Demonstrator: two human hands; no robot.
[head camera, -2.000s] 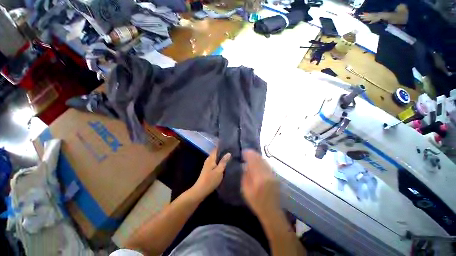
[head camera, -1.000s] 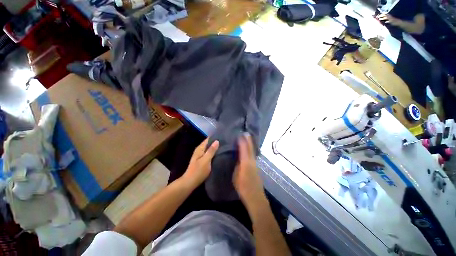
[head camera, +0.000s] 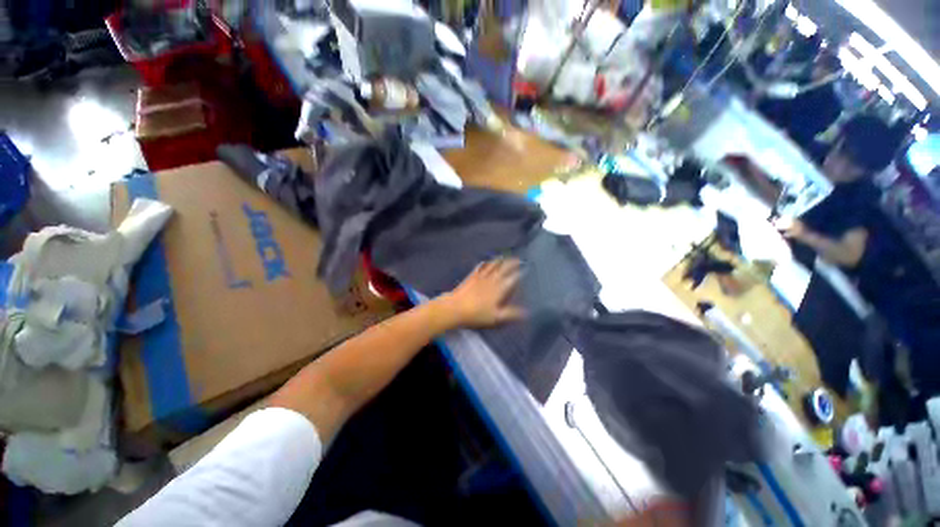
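The dark grey garment piece (head camera: 464, 232) stretches from the cardboard box, across the table edge and over the white table. Its right part is bunched, blurred, and covers much of the machine bed. My left hand (head camera: 487, 295) lies palm down on the middle of the cloth, fingers apart. My right hand (head camera: 665, 515) is a blurred patch at the bottom edge, below the bunched cloth; its grip is not visible. The sewing machine (head camera: 768, 484) shows only in part at lower right, behind the cloth; the needle area is hidden.
A JACK cardboard box (head camera: 232, 299) stands left of the table, with pale cloth pieces (head camera: 67, 329) beside it. Red baskets (head camera: 170, 51) and a brown side table (head camera: 505, 165) with scraps lie beyond. Another person (head camera: 866, 237) works at the far right.
The view has tilted up and turned. My hands have parted: the left now lies flat on the cloth, the right has moved to the lower right. The garment's near end has moved right over the machine bed.
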